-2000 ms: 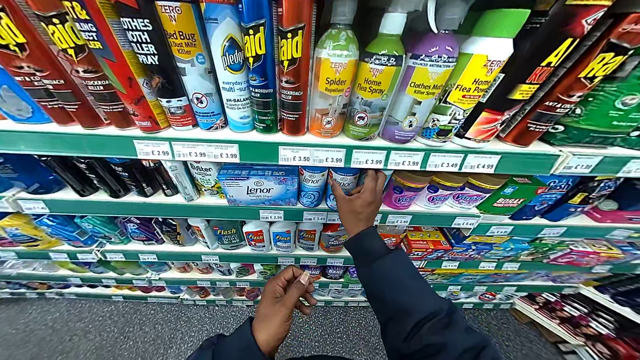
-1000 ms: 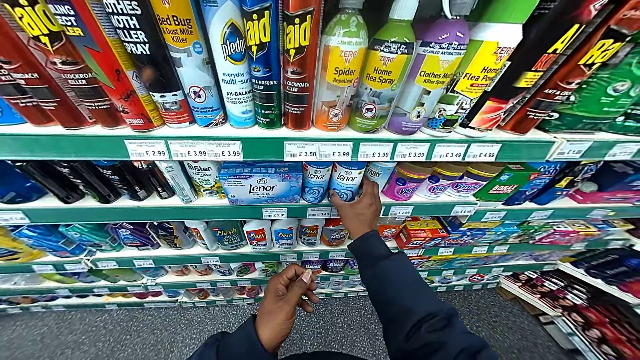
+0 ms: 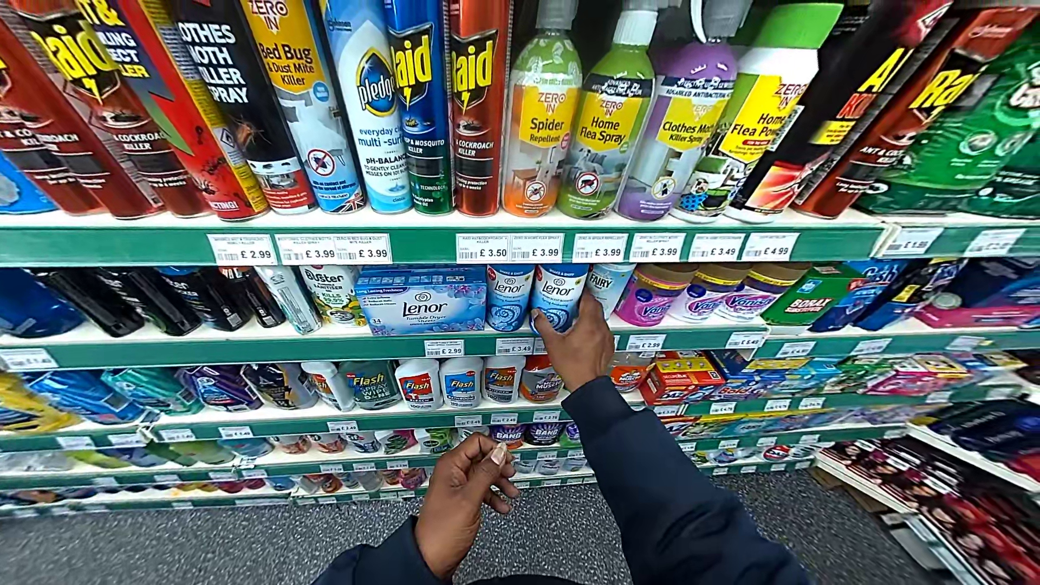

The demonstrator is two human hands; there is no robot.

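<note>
My right hand [image 3: 578,341] is around the lower part of a blue and white Lenor container [image 3: 560,286] on the second shelf, its thumb on the left side. A matching Lenor container [image 3: 509,299] stands to its left, beside a blue Lenor tumble dryer sheets box [image 3: 422,301]. Just right of the hand is a pale blue Fairy container [image 3: 611,284], partly hidden. Lower down, in front of the bottom shelves, I hold up my left hand [image 3: 467,496] with thumb and fingertips close together; whether something small is between them cannot be told.
Insecticide cans and spray bottles [image 3: 536,122] line the upper shelf, behind its green price edge [image 3: 422,244]. Vanish tubs [image 3: 650,294] stand right of the Fairy container. Flash bottles [image 3: 461,382] are on the shelf below. Grey speckled floor [image 3: 244,544] lies underneath; another display [image 3: 934,504] juts in at lower right.
My right hand has come down a little from the container's top to its lower part, and its label shows more. The left hand has hardly moved.
</note>
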